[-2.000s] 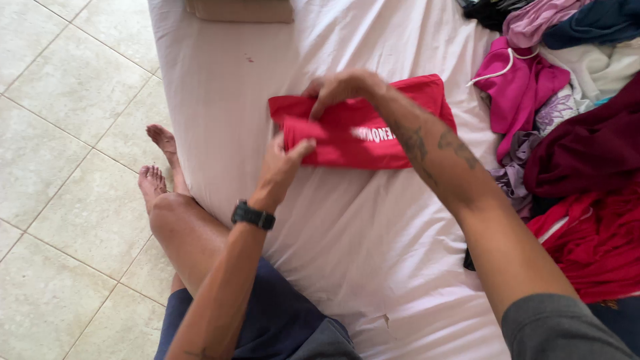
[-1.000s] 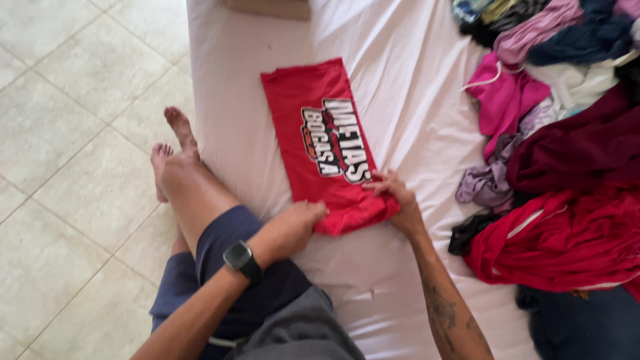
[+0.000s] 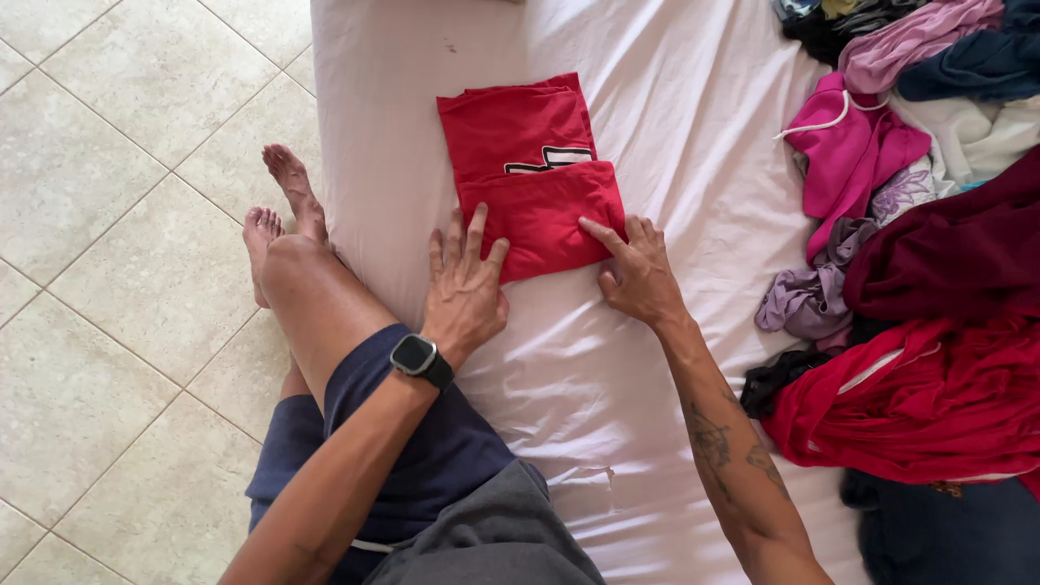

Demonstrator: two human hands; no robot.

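Note:
A red garment with a white and black print [image 3: 540, 219] lies on the pale pink bed sheet, its near end folded up over part of the print. My left hand [image 3: 465, 284] rests palm down at the garment's lower left corner, fingers spread, the fingertips on the cloth. On the right side, the index finger of my right hand [image 3: 642, 272] touches the folded part, and its other fingers lie along the right edge. Neither hand grips the cloth. A smartwatch [image 3: 414, 355] is on my left wrist.
A heap of crumpled clothes covers the right side of the bed, with a magenta garment with a white cord [image 3: 853, 146], a maroon cloth [image 3: 951, 236] and a red garment [image 3: 910, 398]. Part of a brownish thing shows at the top edge. Left of the bed is a tiled floor [image 3: 106, 227].
A second ago the garment lay longer with its print showing and my hands at its near end. That end is now folded over most of the print, and my hands lie on it.

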